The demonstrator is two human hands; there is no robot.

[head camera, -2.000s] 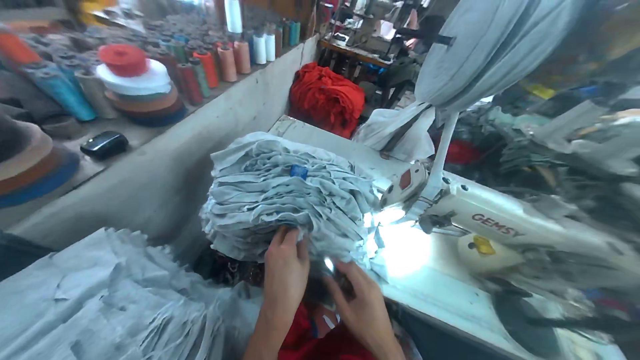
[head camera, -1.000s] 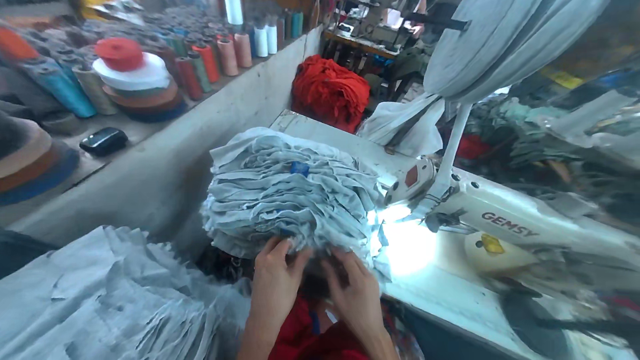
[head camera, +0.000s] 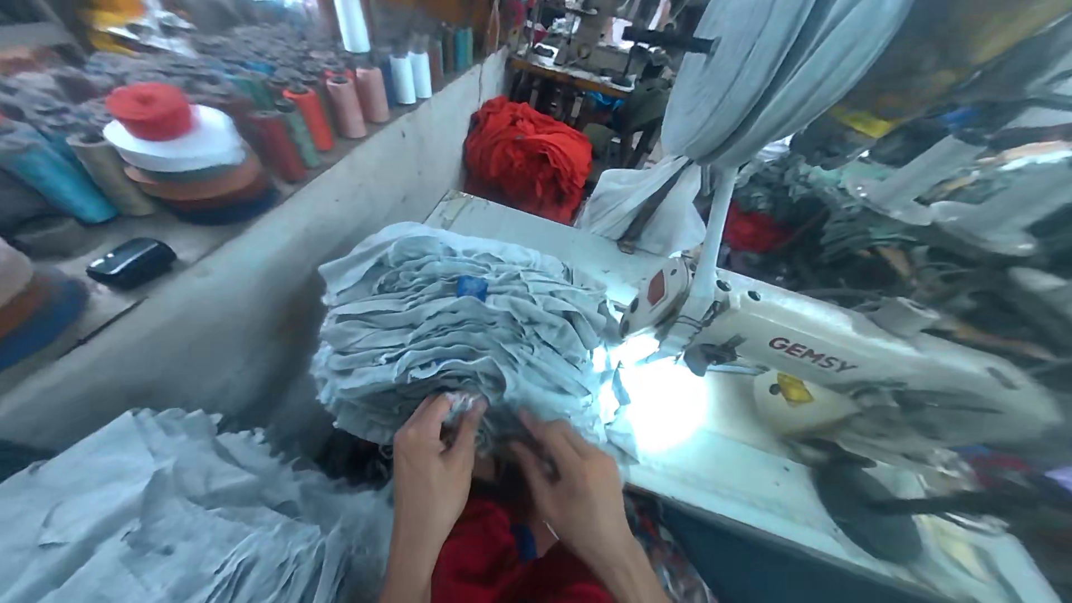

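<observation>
A thick pile of light grey fabric pieces [head camera: 452,327] lies on the sewing machine table, with a small blue piece [head camera: 472,288] on its top. At the pile's near edge my left hand [head camera: 435,452] pinches a bit of the grey fabric between thumb and fingers. Just to its right is my right hand [head camera: 569,477], fingers curled around a dark, slim item that is too blurred to name. The white Gemsy sewing machine [head camera: 804,352] stands right of the pile, its lamp lighting the needle area brightly.
A second grey fabric stack [head camera: 167,519] lies at lower left. Thread cones [head camera: 343,105], tape rolls [head camera: 180,159] and a black case [head camera: 131,263] line the ledge. Red fabric [head camera: 529,159] is heaped behind the table [head camera: 536,230]. Grey cloth [head camera: 754,75] hangs above the machine.
My right hand was lower and farther from the pile two seconds ago, with something shiny at its fingers. Both hands have stayed close to the pile's near edge.
</observation>
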